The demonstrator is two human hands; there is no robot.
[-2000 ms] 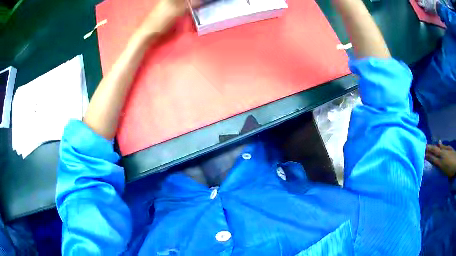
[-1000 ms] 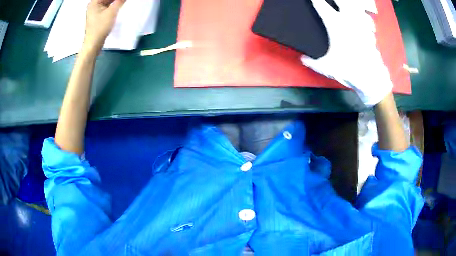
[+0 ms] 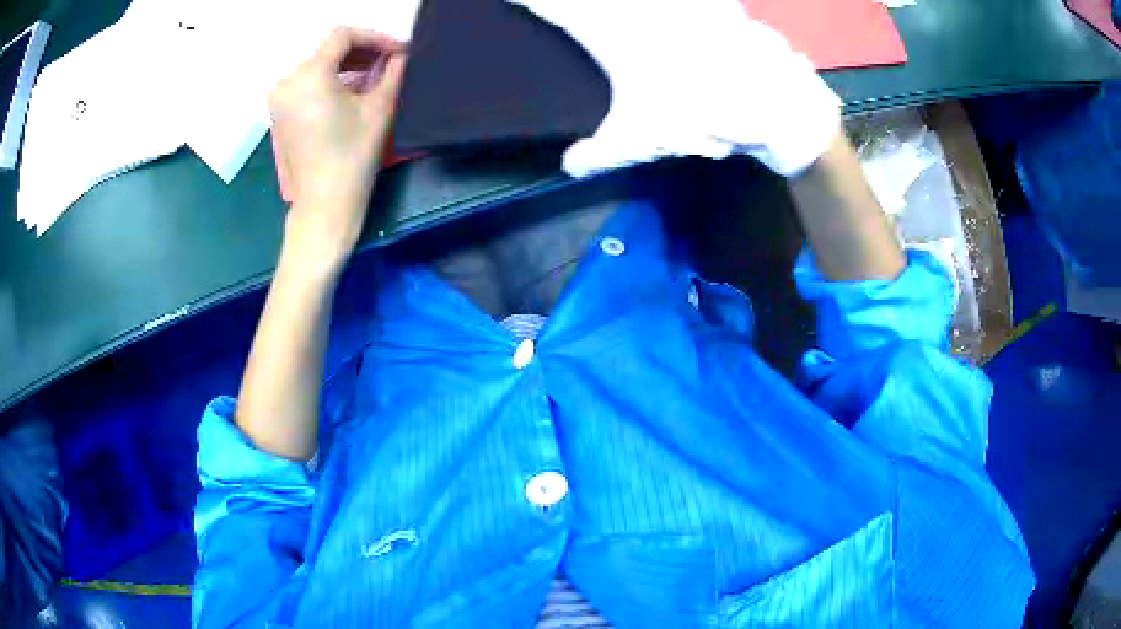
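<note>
A matte black panel (image 3: 492, 80) is held at the table's near edge, above the red mat (image 3: 842, 33). My left hand (image 3: 338, 117) is bare and pinches the panel's left edge between thumb and fingers. My right hand (image 3: 713, 92) wears a white glove and grips the panel's right side; its fingers are washed out by glare. The panel's top is cut off by the frame. A white sheet (image 3: 228, 135) lies just left of my left hand, in a loose pile with others. Much of the mat is hidden under the panel and hands.
A white-rimmed box (image 3: 22, 92) lies at the far left. Below the table on the right stands an open carton (image 3: 980, 234) with clear liner and white scraps (image 3: 904, 172). Another red mat (image 3: 1098, 15) shows at top right. A blue sleeve (image 3: 1069, 172) is at the right.
The white box seen first is out of view. My left hand has moved from the white sheets to the black panel. The panel is now at the table edge, held by both hands.
</note>
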